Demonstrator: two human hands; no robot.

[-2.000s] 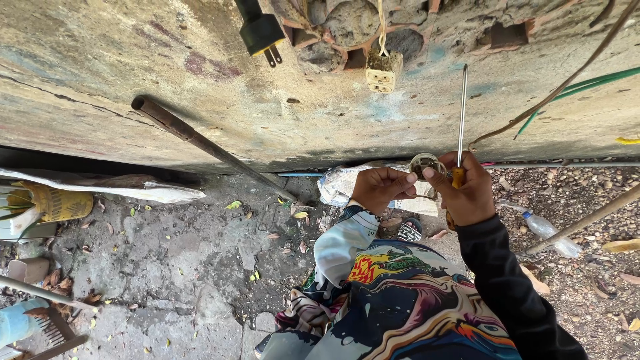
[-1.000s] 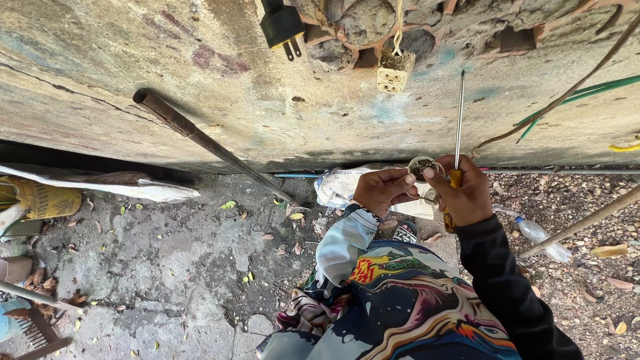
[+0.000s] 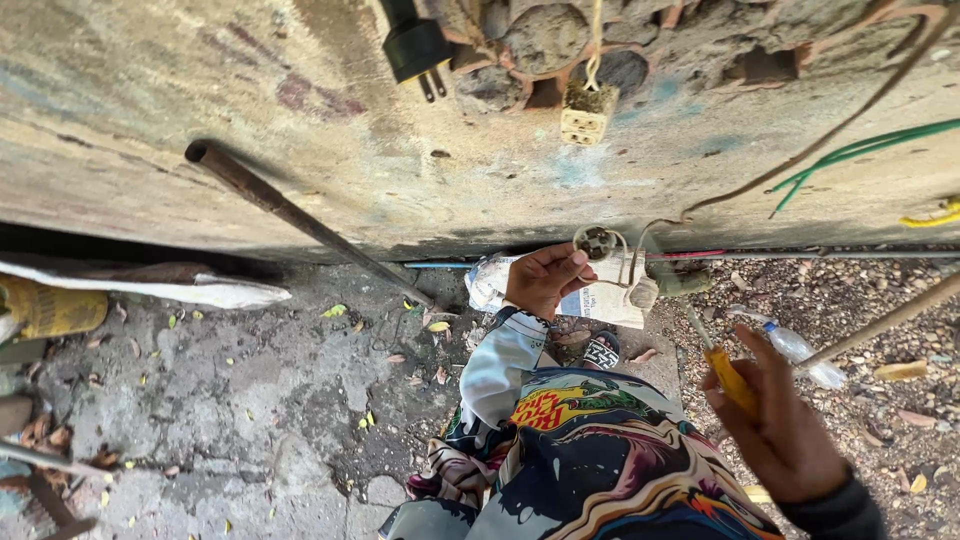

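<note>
Between the thumb and fingers of my left hand is a small round electrical fitting with a dark, slotted inside. A thin brown cable runs down the wall and loops beside the fitting; whether it is fastened there I cannot tell. My right hand, lower and to the right, holds a screwdriver by its yellow handle, the shaft pointing up and left, partly blurred. A black two-pin plug hangs at the top, and a dirty white socket block dangles on a twisted wire against the wall.
A rusty metal pipe leans on the wall. A printed sack lies at its foot, with a plastic bottle and a wooden pole to the right. Green wires hang at right; a yellow container is at far left.
My right hand has moved away from the fitting, down and to the right, taking the screwdriver along. My left hand still holds the fitting. The screwdriver's shaft, upright before, now slants left.
</note>
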